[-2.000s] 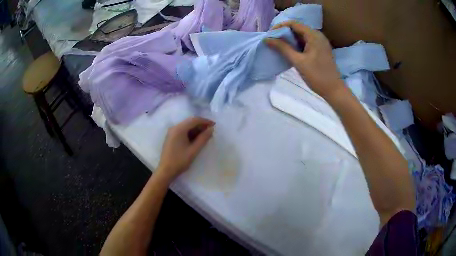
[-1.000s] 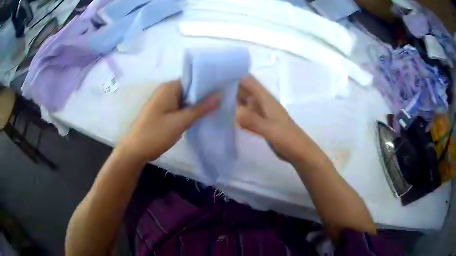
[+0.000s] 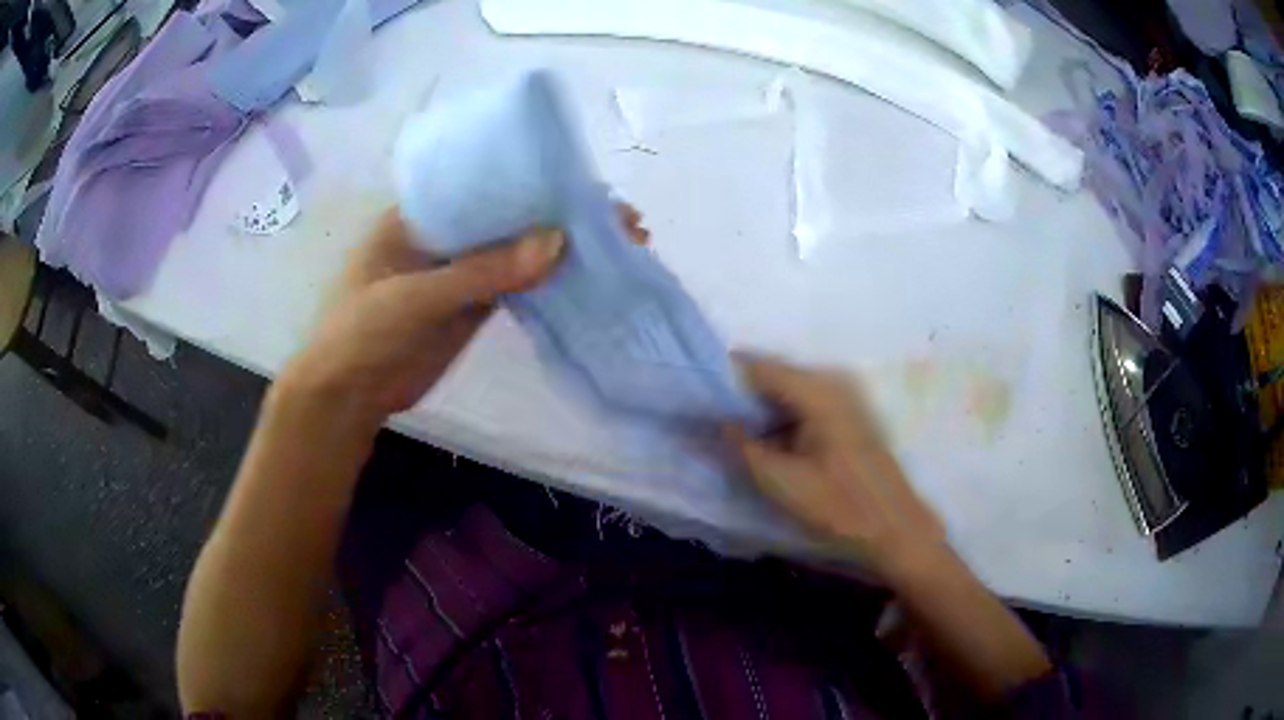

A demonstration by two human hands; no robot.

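A folded bundle of light-blue cut pieces is held above the near edge of the white cloth-covered table. My left hand grips its folded upper part, with the thumb on top and fingertips showing at the far side. My right hand grips the lower right end; it is slightly blurred. The bundle slants from upper left to lower right, and its rounded fold points up and left. Whether a tie goes round it cannot be told.
White interlining strips lie along the far side, with thin loose strips nearer. Lilac pieces and a white ticket are left. An iron is right, below tangled scraps. A stool stands far left.
The bundle has tilted from upright to a slant. My right hand has moved down and right to its lower end. My left hand has moved slightly left, still holding it.
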